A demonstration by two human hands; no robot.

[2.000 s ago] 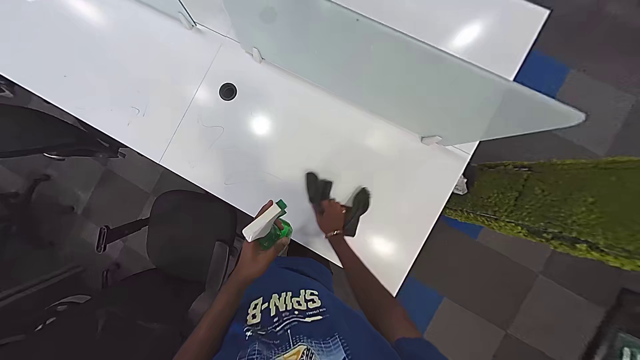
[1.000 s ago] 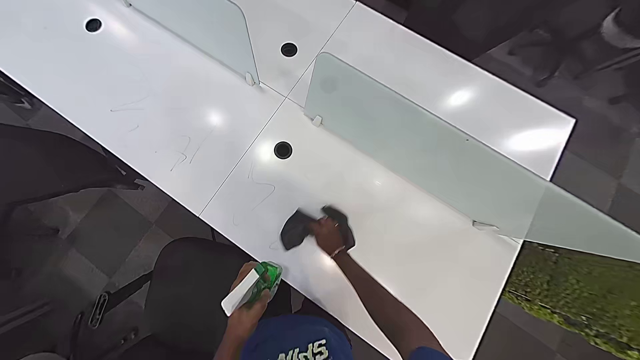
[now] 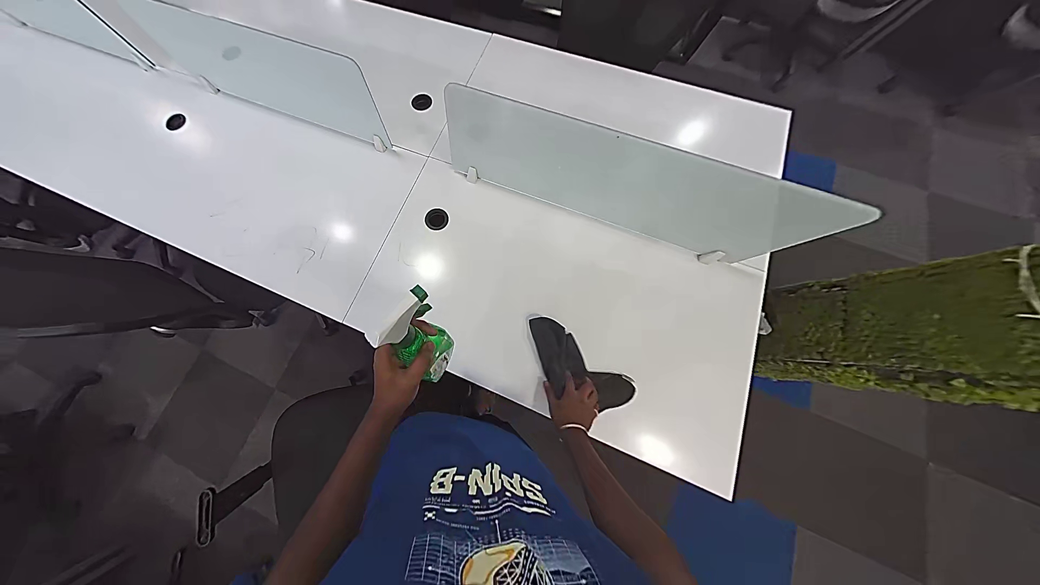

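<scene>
My left hand (image 3: 404, 375) grips a green spray bottle (image 3: 435, 353) with a white and green trigger head, held over the front edge of the white desk (image 3: 650, 325). Under my right hand (image 3: 574, 402), a dark cloth (image 3: 556, 349) lies against the desktop near that edge; its folds spread to the back left and to the right. My fingers rest on the cloth and hold it. Faint marks (image 3: 307, 253) show on the desktop to the left of the seam.
Frosted glass dividers (image 3: 609, 171) stand along the middle of the desks. A black cable grommet (image 3: 436, 218) is set in the desktop. A black office chair (image 3: 317, 439) stands at the front edge, another chair (image 3: 106, 292) farther left. A green moss-covered planter or panel (image 3: 902, 325) is at the right.
The view has shifted. My right hand has moved the cloth rightward along the desk since a second ago. The spray bottle remains in my left hand.
</scene>
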